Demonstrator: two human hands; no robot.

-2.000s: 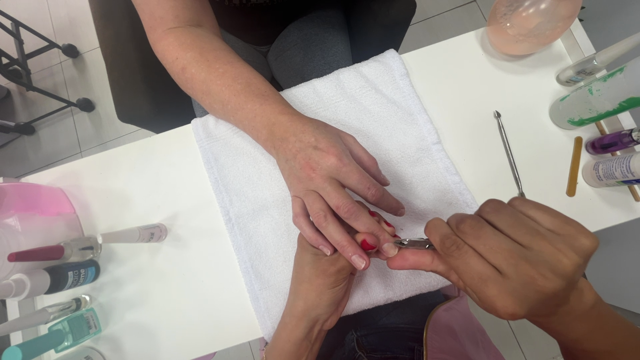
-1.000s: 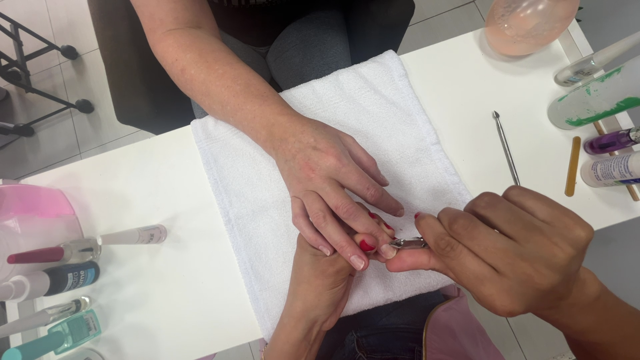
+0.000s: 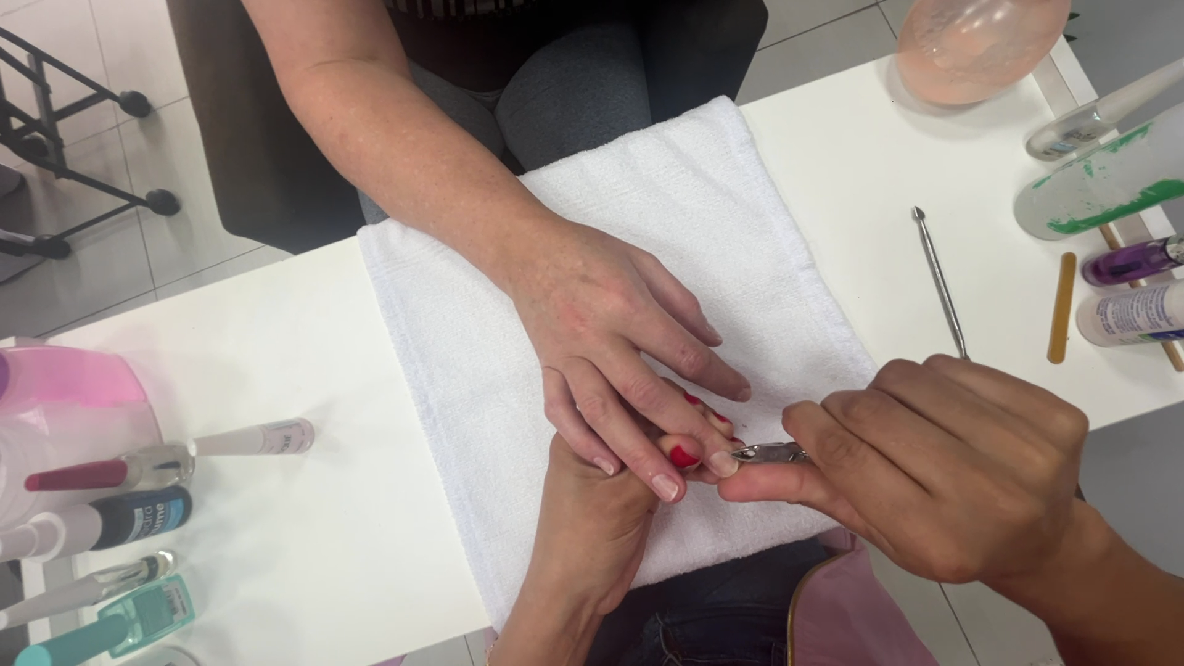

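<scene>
My right hand (image 3: 934, 462) is closed around a metal cuticle nipper (image 3: 772, 452), its jaws at the nail edge of one finger of another person's hand (image 3: 601, 314). That hand lies palm down, fingers spread, above a white terry towel (image 3: 684, 203). From below, my left hand (image 3: 601, 509) holds the person's fingers; its red-painted nails show, and part of it is hidden under them. Beyond my right hand a metal cuticle pusher (image 3: 942, 282) lies on the white table (image 3: 305, 518), its lower end hidden by my knuckles.
Nail polish bottles (image 3: 143, 518) and a pink-tinted container (image 3: 83, 416) stand at the left. At the right are a tan nail file (image 3: 1062, 308), a purple bottle (image 3: 1130, 262), a white bottle (image 3: 1133, 314), a green-smeared bottle (image 3: 1101, 190) and a round translucent peach object (image 3: 980, 46).
My right hand has shifted slightly, with the nipper still at the same finger. The other person's hand and my left hand hold their places.
</scene>
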